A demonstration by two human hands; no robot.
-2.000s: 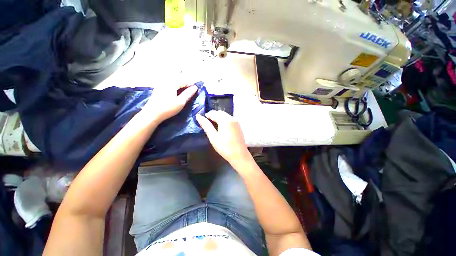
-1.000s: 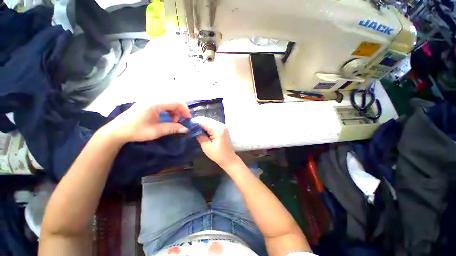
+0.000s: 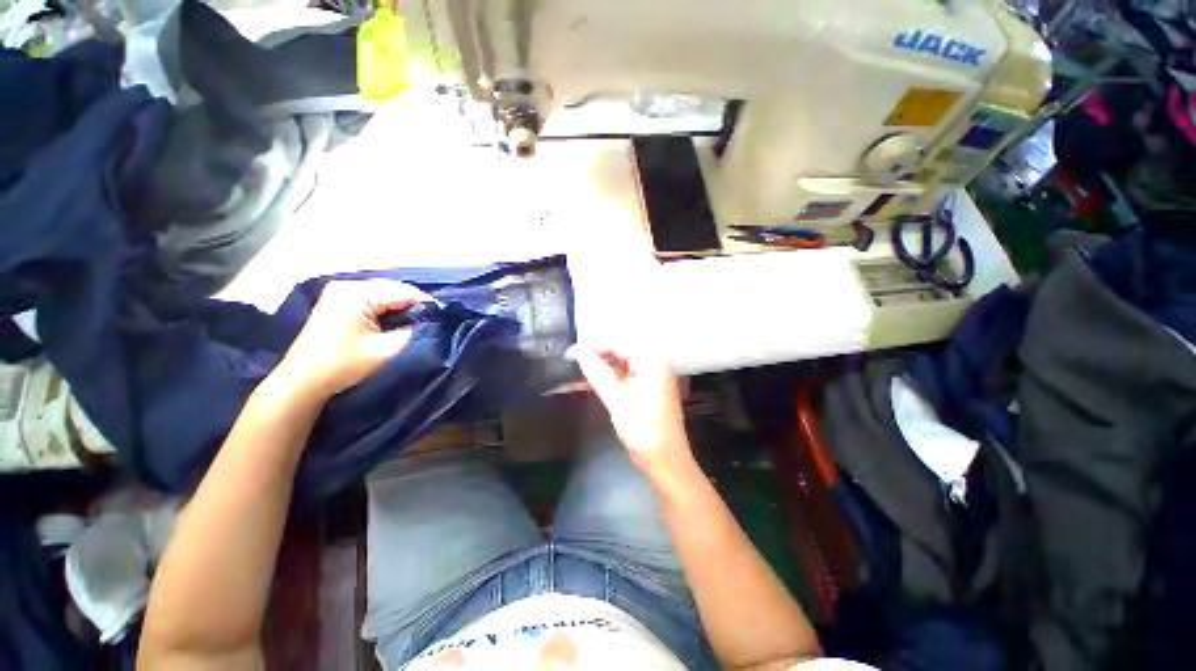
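A navy garment [image 3: 433, 361] lies over the front edge of the white machine bed [image 3: 774, 308] and trails to the left. Its right end is flat and shows a dark greyish, shiny inner patch. My left hand [image 3: 352, 334] pinches a fold of the navy cloth between thumb and fingers. My right hand [image 3: 634, 393] is at the lower right corner of the garment's end, thumb and forefinger close together at its edge; the cloth between them is too small to make out clearly. The needle area [image 3: 521, 135] of the cream sewing machine [image 3: 787, 79] is behind the garment.
A black smartphone [image 3: 676, 194] lies under the machine arm. Thin tools [image 3: 777, 237] and black-handled scissors [image 3: 934, 249] are right of it. A neon yellow bottle or tag [image 3: 382, 55] is left of the needle. Grey cloth [image 3: 217, 184] lies at the left; dark garments [image 3: 1102, 393] hang at the right.
My left hand has moved left along the navy cloth. My right hand has moved right to the garment's end. The bunched fold has opened out and more of the inner patch shows.
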